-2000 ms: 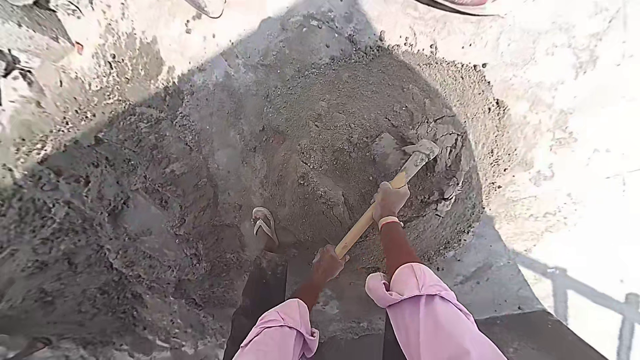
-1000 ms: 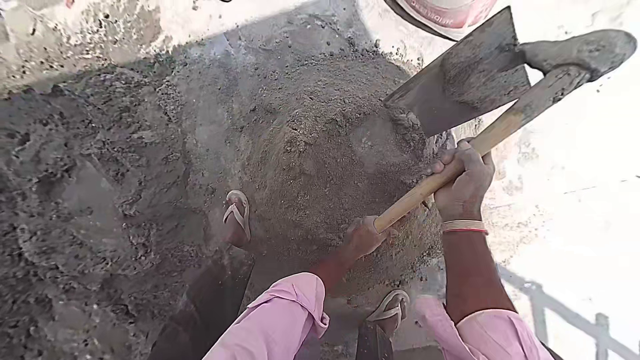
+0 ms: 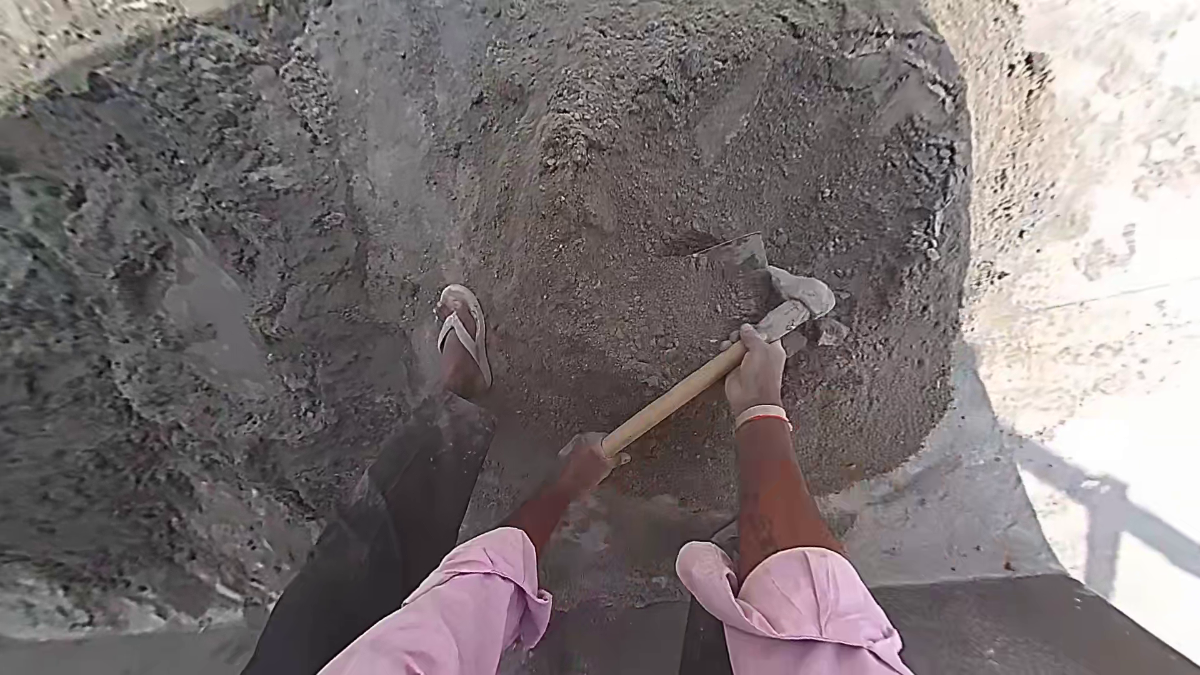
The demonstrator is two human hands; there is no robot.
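Observation:
A hoe with a wooden handle [image 3: 670, 403] slants up to the right across a heap of grey sandy mix [image 3: 600, 225]. My left hand [image 3: 591, 459] is closed round the lower end of the handle. Higher up, close to the head, my right hand [image 3: 757, 370] grips it, with a pale band on the wrist. The metal blade [image 3: 741, 251] is partly sunk in the heap, so its cutting edge is hidden. Its socket [image 3: 802, 291] is coated with grey material.
My left foot in a flip-flop [image 3: 464, 337] stands at the heap's left edge. Wet, lumpy grey mortar [image 3: 216, 309] spreads over the left side. Sunlit ground [image 3: 1106, 375] lies to the right, with a railing-like shadow [image 3: 1106, 516] across it.
The hoe, raised at the upper right one second ago, has come down into the heap. Both hands have stayed on its handle. The basin seen at the top earlier is out of view.

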